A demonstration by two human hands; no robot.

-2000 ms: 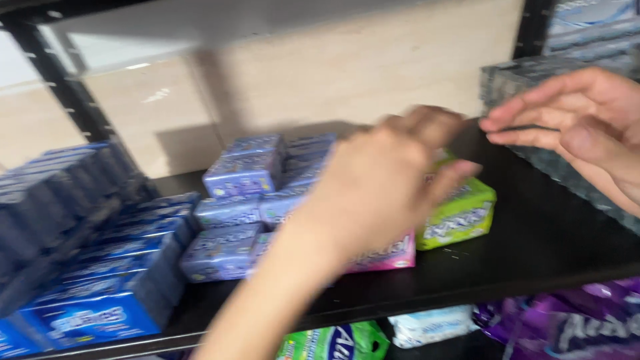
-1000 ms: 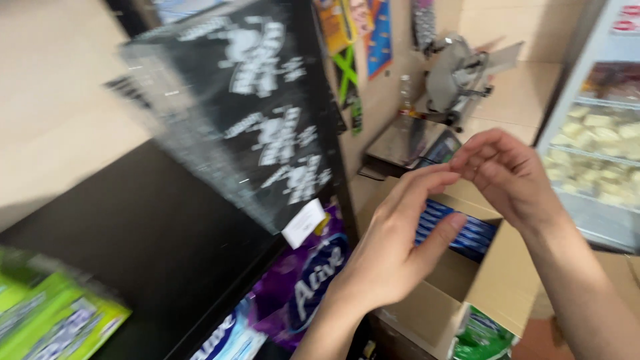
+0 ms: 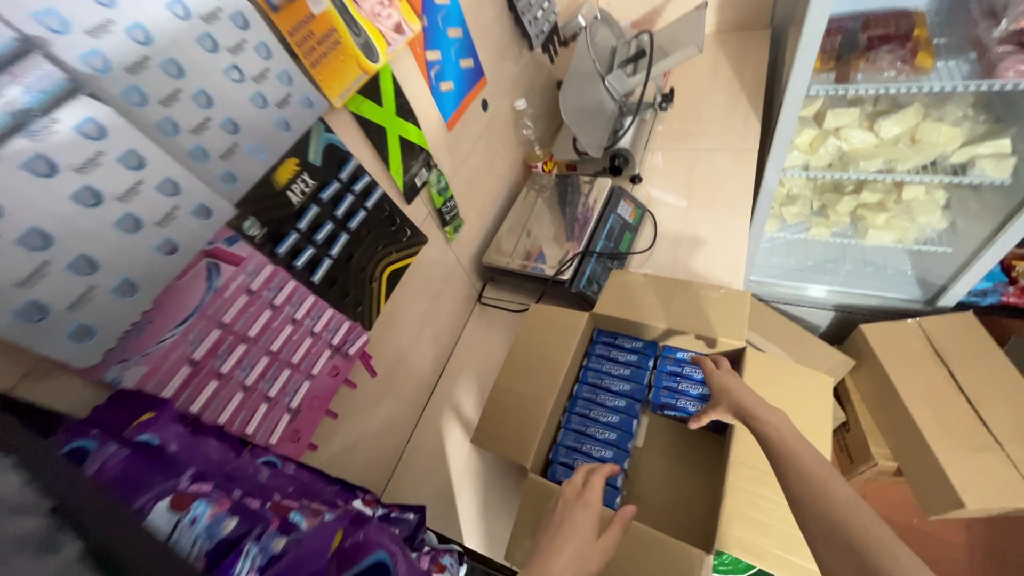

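An opened cardboard box (image 3: pixel 676 488) holds blue wrapped packs (image 3: pixel 606 400) stacked in a long row on its left side and a shorter row at its upper right. My right hand (image 3: pixel 724 394) reaches over the box's right wall, its fingers spread around the end of the shorter row of blue packs (image 3: pixel 678 384); whether it grips them I cannot tell. At the lower left edge of the box is my left hand (image 3: pixel 582 520), fingers apart and nothing in it, close to the near end of the long row.
Behind the box stand a digital scale (image 3: pixel 552 228), a plastic bottle (image 3: pixel 532 140) and a meat slicer (image 3: pixel 612 88). A glass-fronted fridge (image 3: pixel 888 160) is at the upper right, above another cardboard box (image 3: pixel 936 400). Purple bags (image 3: pixel 264 496) lie lower left, below hanging razor cards (image 3: pixel 248 344).
The view has swung from the shelf to the open box. My hands, close together in the air a second ago, have moved apart and down to the box.
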